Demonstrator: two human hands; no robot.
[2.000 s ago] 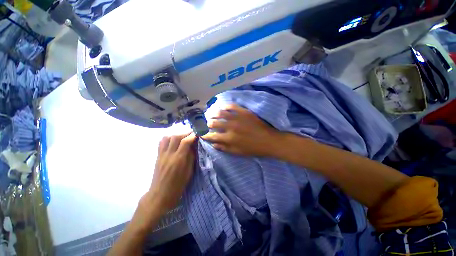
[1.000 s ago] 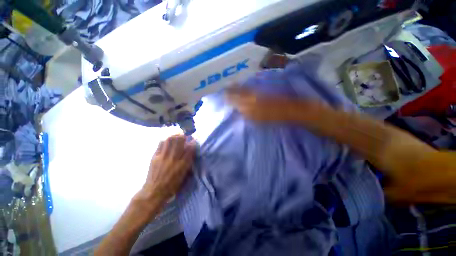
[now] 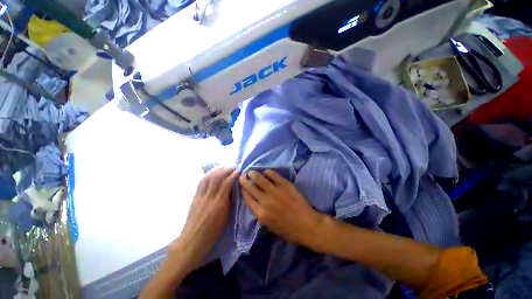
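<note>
The blue striped garment (image 3: 350, 134) lies bunched in front of and right of the needle area of the white sewing machine (image 3: 245, 64). My left hand (image 3: 211, 201) pinches the garment's edge with its fingertips, just below the presser foot area (image 3: 220, 133). My right hand (image 3: 277, 201) is beside it, fingertips bent on the same edge, holding the cloth. The fingertips of both hands nearly touch. The edge hangs down below them towards the table's front. The needle itself is too small to make out.
A yellowish tray (image 3: 464, 96) with whitish bits stands right of the machine, beside black scissors handles (image 3: 487, 70). A printed ruler (image 3: 131, 274) runs along the table's front edge. A lamp arm (image 3: 105, 44) is at upper left. Heaps of blue garments (image 3: 35, 122) lie at the left.
My right hand has come down from the machine head to beside my left hand. The cloth edge now sits lower, away from the presser foot, and the garment is bunched further right.
</note>
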